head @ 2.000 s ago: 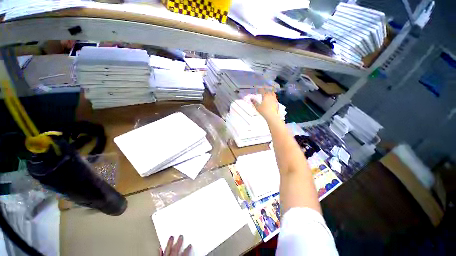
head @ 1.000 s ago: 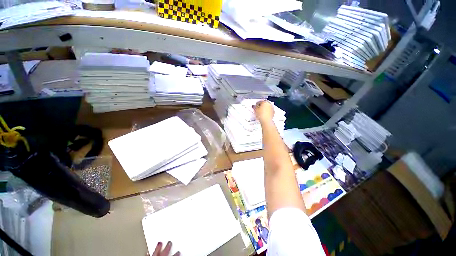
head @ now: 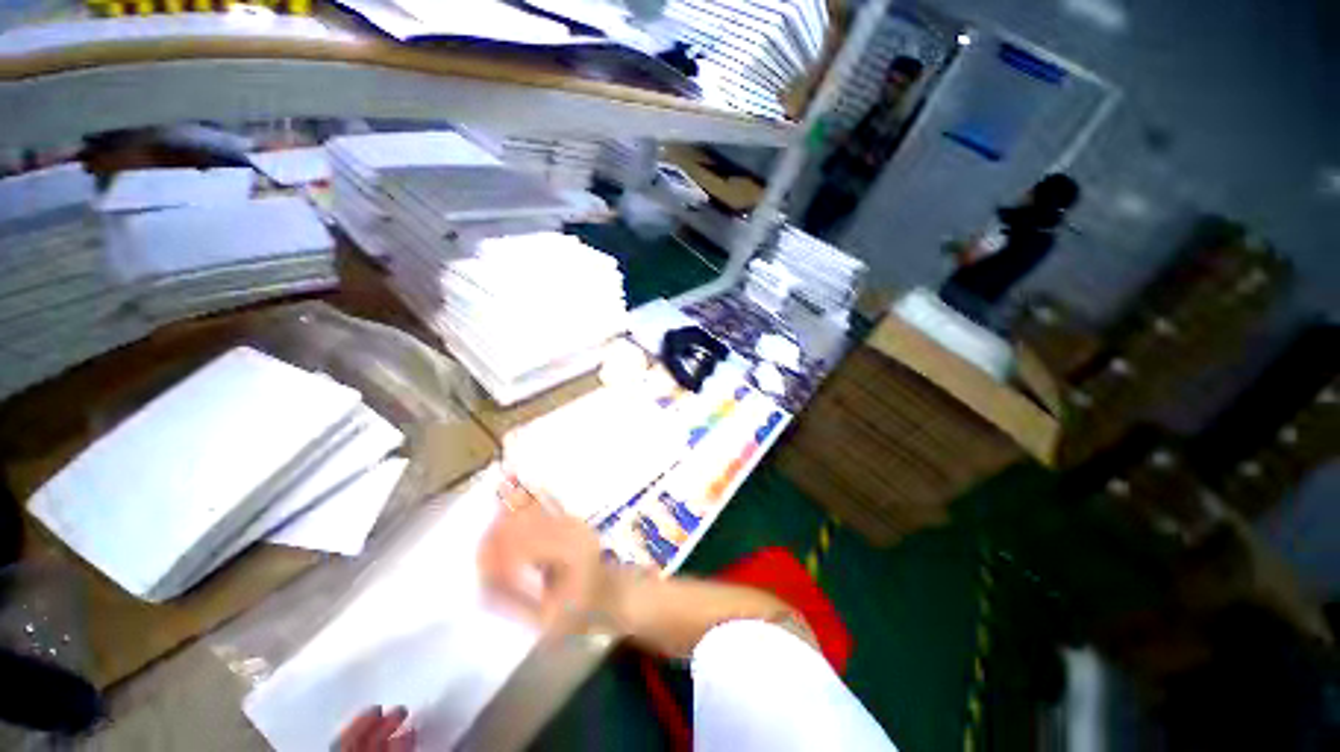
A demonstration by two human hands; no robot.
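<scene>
A blank white board (head: 397, 617) lies singly on the bench in front of me. Only the fingertips of my left hand (head: 378, 730) show, resting on the board's near part; the rest is cut off by the bottom edge. My right hand (head: 541, 566) is over the board's right side, blurred, with thumb and fingers curled close together. I cannot tell whether it holds something small. A white stack (head: 581, 441) lies on a printed colour sheet (head: 728, 478) beyond my right hand.
Loose white sheets (head: 206, 463) lie on clear plastic film (head: 397, 353) at left. Tall white stacks (head: 537, 316) stand behind, under a shelf (head: 368, 96). A black ring-like object (head: 691, 357) is on the sheet. A carton (head: 911, 426), red stool (head: 786, 588) and two people are at right.
My right hand has come back from the rear stack to the board in front of me. The view has swung right, showing more floor, the stool and people.
</scene>
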